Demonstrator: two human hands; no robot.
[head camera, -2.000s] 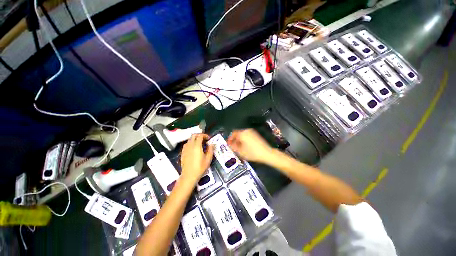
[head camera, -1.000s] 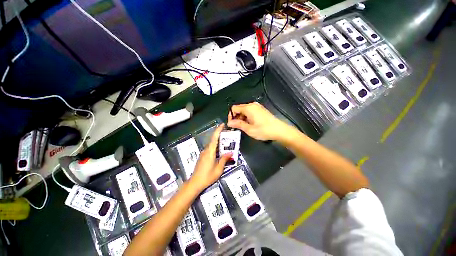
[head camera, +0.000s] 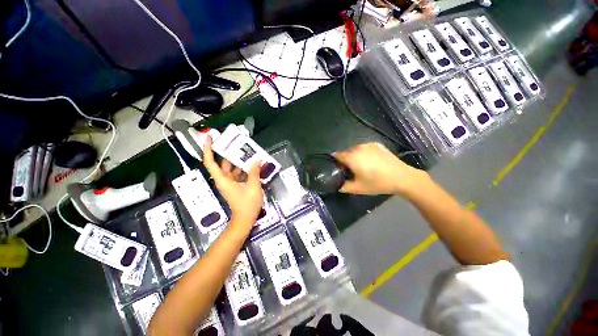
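Note:
My left hand (head camera: 237, 190) holds a white electronic unit (head camera: 248, 152) above the back of the clear blister tray (head camera: 119, 289), its black-printed label and dark oval facing up. My right hand (head camera: 377, 169) grips the black barcode scanner (head camera: 324, 173), whose dark head is beside the tray's back right pocket. That pocket shows a white slip and no dark oval. Other units lie in the tray, such as one (head camera: 317, 243) at the right. One unit with a white cable (head camera: 199, 200) lies across the tray's back edge; another cabled unit (head camera: 110, 247) lies at the left.
Two white scanners lie behind the tray, one at left (head camera: 113, 198), one partly hidden by the held unit. Stacked full trays (head camera: 419, 125) stand at right. The ledge holds mice (head camera: 330, 62), a paper sheet (head camera: 288, 72), a black stand and upright units (head camera: 31, 172). White cables hang at left.
My left hand has lifted the unit out of the back right area and moved it left. My right hand, earlier at the unit's far end, now holds the black scanner.

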